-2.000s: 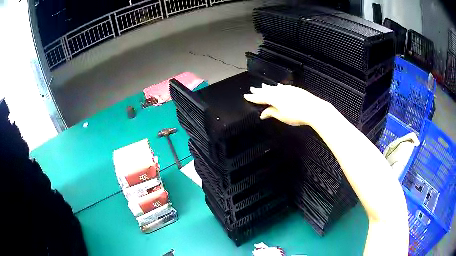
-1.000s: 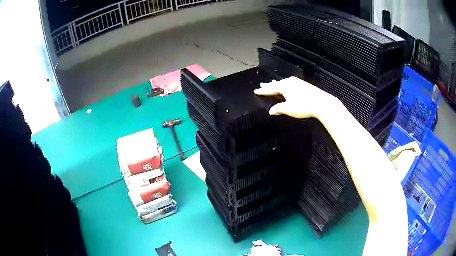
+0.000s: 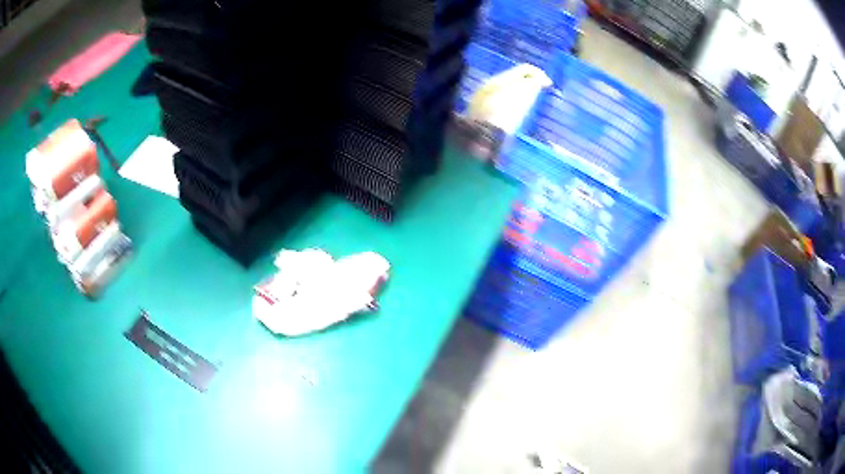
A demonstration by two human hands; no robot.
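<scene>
No hand shows in this blurred view. Tall stacks of black finned housings (image 3: 232, 139) stand on the green bench (image 3: 306, 393) at the upper middle, their tops cut off by the picture's edge. A crumpled white rag or glove with red marks (image 3: 320, 292) lies in front of them. A flat dark strip with cutouts (image 3: 171, 353) lies nearer, to the left. Stacked white and red-brown bundles (image 3: 79, 208) stand at the left, with a white paper sheet (image 3: 151, 167) between them and the housings.
Blue mesh crates (image 3: 579, 213) stand right of the bench, with a pale cloth (image 3: 508, 95) at one. More blue crates (image 3: 764, 305) line the far right. Grey floor (image 3: 639, 370) lies between. A pink cloth (image 3: 95, 63) lies at the far left bench edge.
The view has swung right and down. The arm and hand that rested on the housing stack have left the picture. The whole rag and dark strip now show.
</scene>
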